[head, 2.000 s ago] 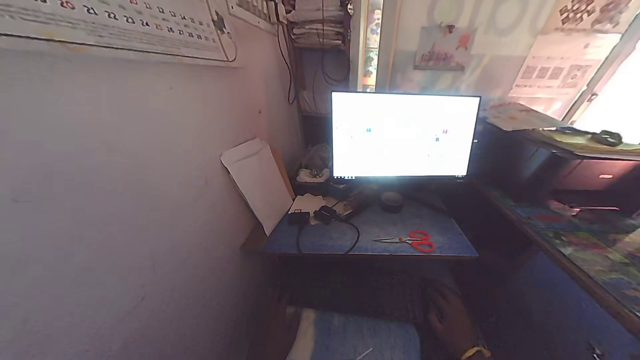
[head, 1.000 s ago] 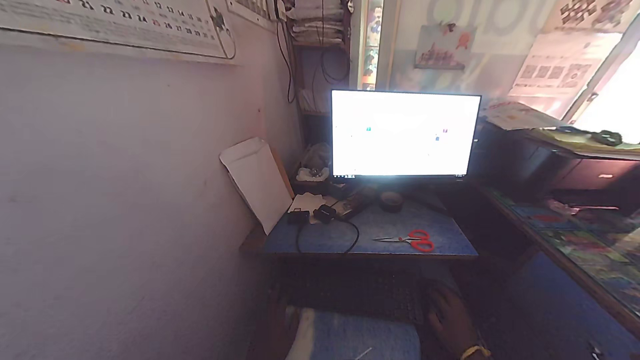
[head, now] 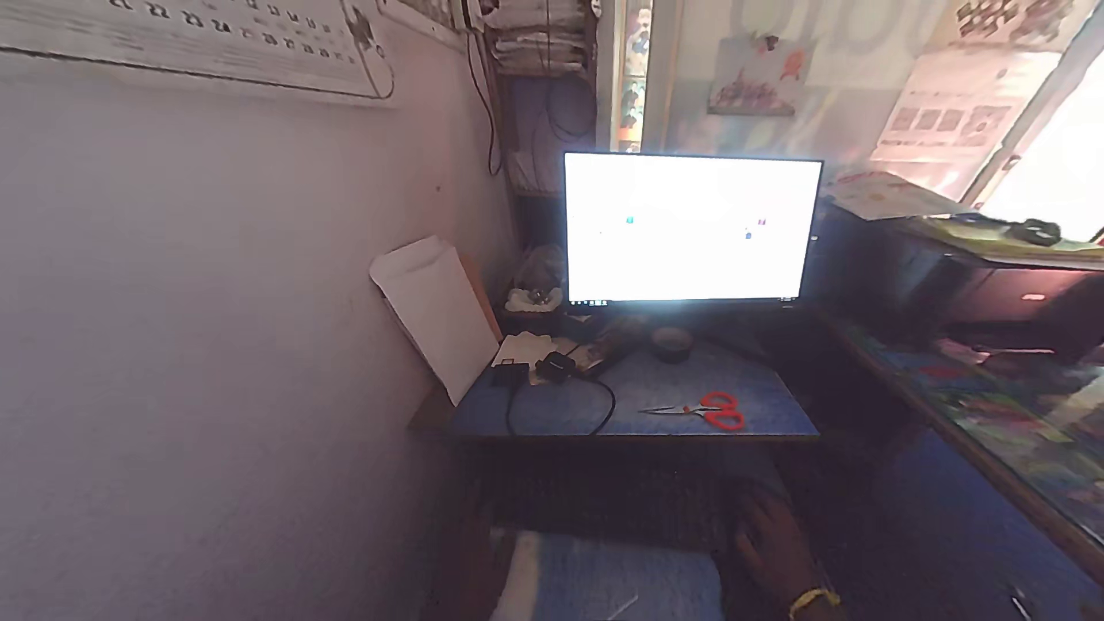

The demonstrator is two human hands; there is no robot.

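Note:
My right hand [head: 768,535], with a yellow band at the wrist, rests on a dark computer mouse [head: 749,493] on the lower shelf of the desk. At the left end of a dark keyboard [head: 604,498] lies my left hand [head: 473,535], in deep shadow; its fingers are hard to make out. Above the keyboard, a lit monitor [head: 690,228] stands behind the blue desktop [head: 638,379]. Scissors with red handles [head: 723,411] lie near the desktop's front edge, left of which a black cable [head: 611,397] curls.
A white envelope [head: 435,310] leans against the left wall. A small round dark object [head: 671,341] sits below the monitor. At right stands a dark printer [head: 1009,293] with papers on top, beside a patterned counter [head: 1026,414]. A calendar [head: 216,43] hangs on the wall.

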